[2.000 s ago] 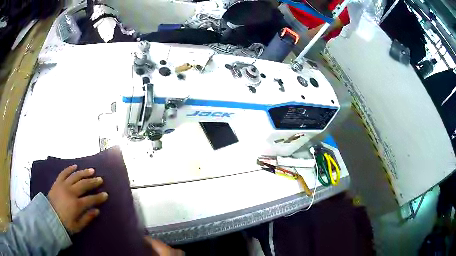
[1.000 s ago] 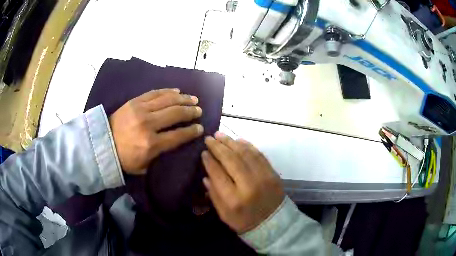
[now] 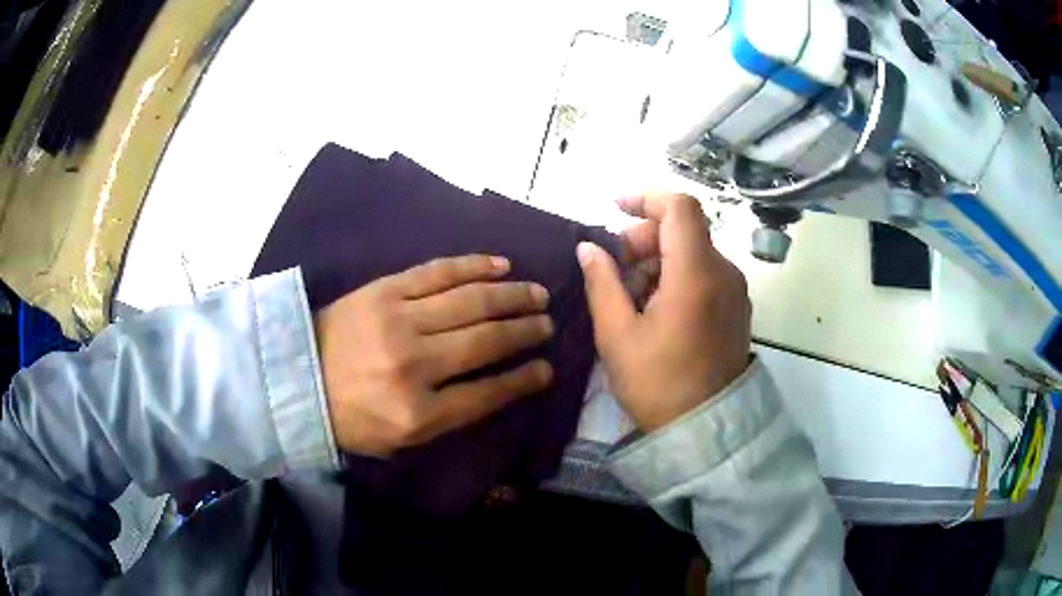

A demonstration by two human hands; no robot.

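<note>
A dark plum garment panel [image 3: 384, 221] lies on the white sewing-machine table and hangs over its front edge. My left hand [image 3: 437, 355] lies flat on the panel, fingers pointing right. My right hand [image 3: 670, 309] pinches the panel's right edge near its upper right corner between thumb and fingers. The white sewing machine [image 3: 804, 105] with a blue stripe stands beyond my right hand. Its needle area [image 3: 728, 175] is just above and right of my right fingertips. The panel is not under the presser foot.
A small dark rectangle [image 3: 900, 255] lies on the machine bed. Shears with green and yellow loops [image 3: 1025, 448] and small tools [image 3: 964, 408] lie at the table's right end. Tan taped padding [image 3: 117, 151] runs along the left. Dark cloth [image 3: 926, 559] is below the table at right.
My right hand has come in from the front edge, first to the panel's lower right side, then up to its upper right corner. The view has shifted left and closer. My left hand stays on the panel.
</note>
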